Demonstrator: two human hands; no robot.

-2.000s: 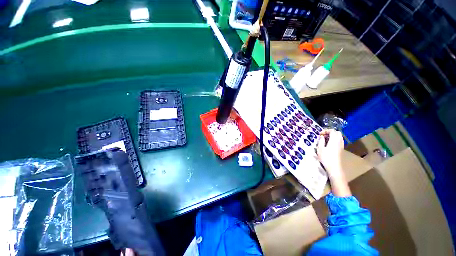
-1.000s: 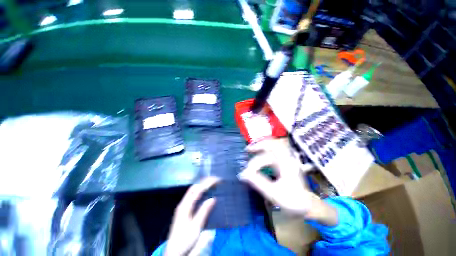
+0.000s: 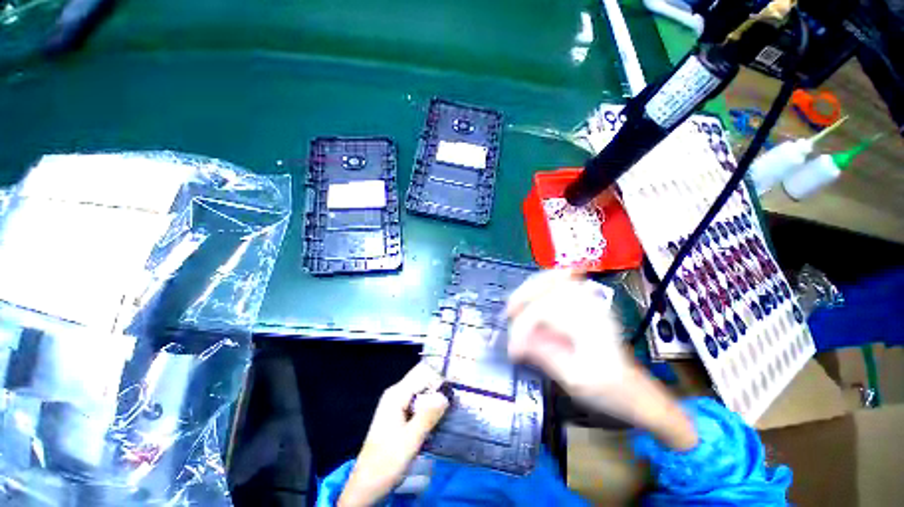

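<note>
A black ribbed housing shell (image 3: 476, 371) lies tilted at the bench's front edge, its inner side up. My left hand (image 3: 404, 421) grips its lower left edge. My right hand (image 3: 570, 332) is blurred over the shell's upper right part; whether its fingers hold something cannot be told. Two more shells lie on the green bench, one at the left (image 3: 354, 206) and one farther back (image 3: 456, 160), each with a white rectangle across the middle.
A red bin (image 3: 617, 233) holds tiny white parts, with a black electric screwdriver (image 3: 644, 124) over it. A sticker sheet (image 3: 729, 267) lies at the right. Bagged flat parts (image 3: 99, 228) cover the left. White bottles (image 3: 815, 176) and a carton (image 3: 803, 396) are at the right.
The left hand has brought a shell in front of me. The right hand has come from the sticker sheet to over this shell. The camera view has shifted.
</note>
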